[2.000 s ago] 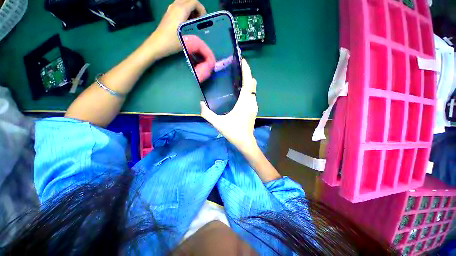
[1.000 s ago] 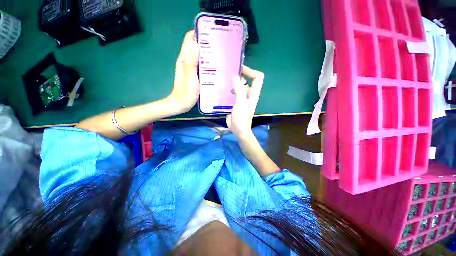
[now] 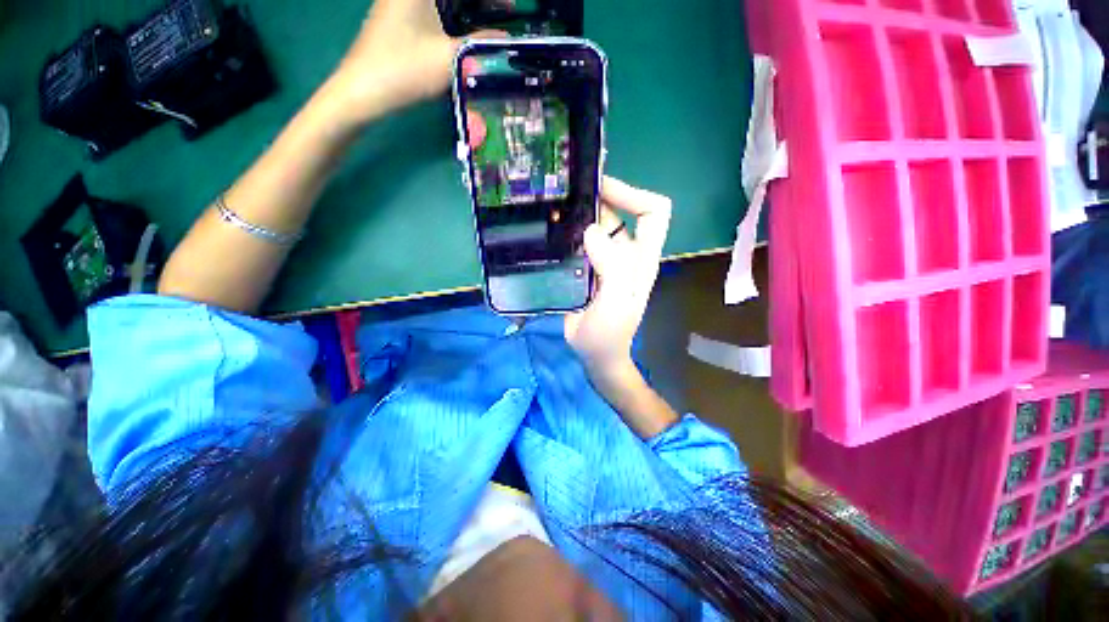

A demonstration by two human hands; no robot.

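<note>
My right hand (image 3: 626, 261) holds a smartphone (image 3: 532, 182) upright over the bench. Its lit screen shows a camera picture of a green circuit board with a fingertip at its left side. A black housing (image 3: 511, 15) lies behind the phone at the top edge, partly covered by it. My left hand (image 3: 407, 55) reaches to the left side of this housing. Its fingertips are hidden behind the phone, so its grip cannot be told.
On the green mat (image 3: 353, 219) at the upper left stand black units (image 3: 170, 55). Below them lies a black housing with a green board (image 3: 88, 258) and a pale strip. A pink divided tray (image 3: 930, 231) with white tape is at the right, above another pink tray with boards (image 3: 1034, 486).
My left hand has left the phone and moved up to the black housing. The phone screen has changed from a pink-white page to a camera picture. The view has shifted slightly.
</note>
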